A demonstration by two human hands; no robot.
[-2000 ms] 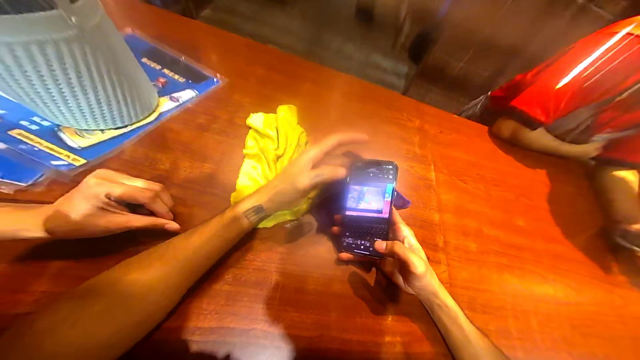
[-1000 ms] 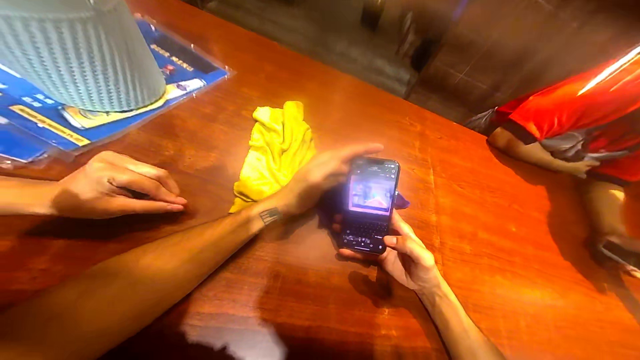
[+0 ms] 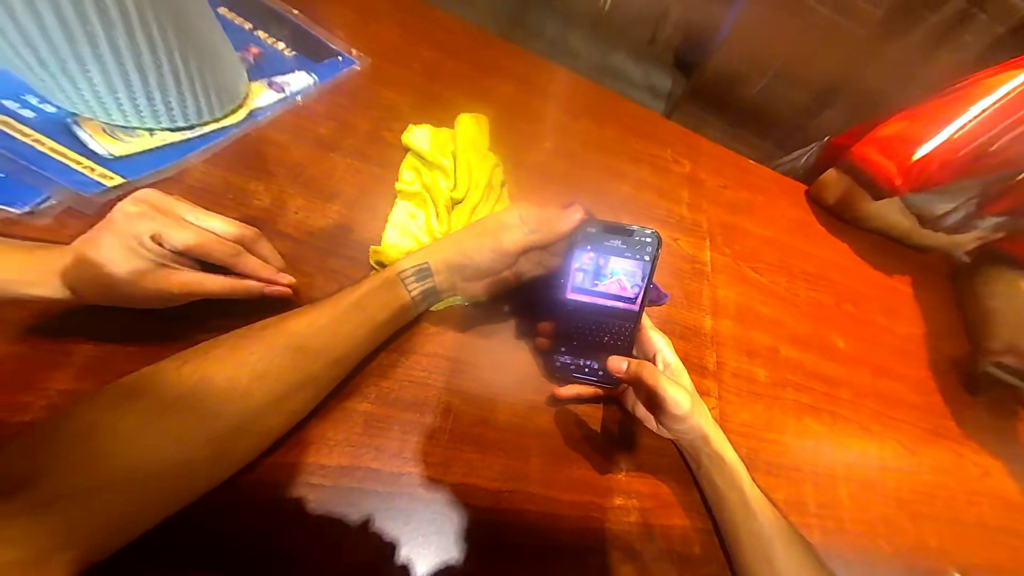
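Observation:
My right hand (image 3: 660, 384) grips a dark smartphone (image 3: 604, 320) low on its sides, thumb over the lower screen. The screen is lit and shows a picture above a keyboard. My left hand (image 3: 504, 248), with a tattoo on the wrist, reaches from the lower left, its fingertips beside the phone's upper left edge; some fingers are hidden and it holds nothing that I can see. Under and behind that hand, a crumpled yellow cloth (image 3: 448, 184) lies on the wooden table (image 3: 800, 384). A small purple thing (image 3: 658, 296) shows behind the phone's right edge.
Another person's hand (image 3: 176, 256) rests on the table at the left, fingers curled. A ribbed grey container (image 3: 136, 64) stands on blue laminated menus (image 3: 296, 76) at the upper left. A person in a red top (image 3: 928, 136) leans an arm on the table's far right edge.
My left hand, with fingers spread over the phone's top two seconds ago, has drawn down and left to the phone's side. My right hand keeps hold of the phone.

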